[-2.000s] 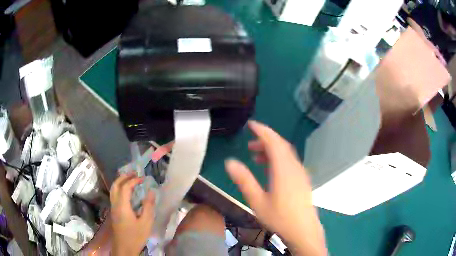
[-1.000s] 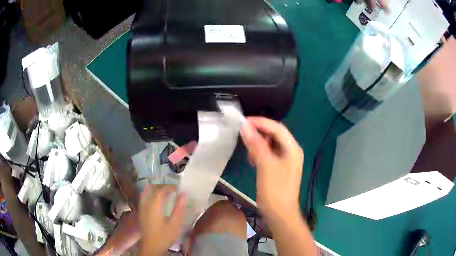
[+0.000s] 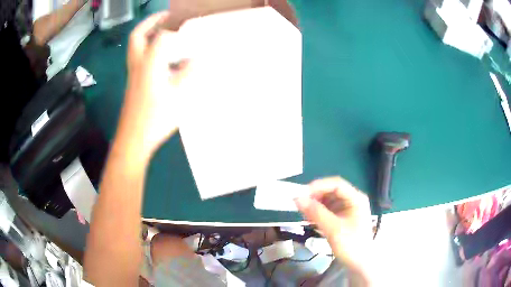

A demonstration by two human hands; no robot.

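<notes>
A tall white retail box [image 3: 246,106] stands or leans on the green table in the middle, its brown inside showing at the top. My left hand [image 3: 159,84] holds the box at its upper left side. My right hand [image 3: 333,210] pinches a small white barcode label [image 3: 278,195] at its right end, by the box's lower edge; any print on it is washed out. The label overlaps the box edge in view; whether it touches cannot be told.
A black barcode scanner [image 3: 386,168] lies right of the box near the table's pale edge [image 3: 448,203]. The black label printer [image 3: 56,140] is at far left with a white strip [image 3: 79,188] hanging. Small white cartons [image 3: 459,28] sit far right. A coworker's arm [image 3: 61,22] is upper left.
The view has turned right, away from the printer. My right hand has moved from the printer's front and now holds a label. My left hand has left the strip and taken hold of the box.
</notes>
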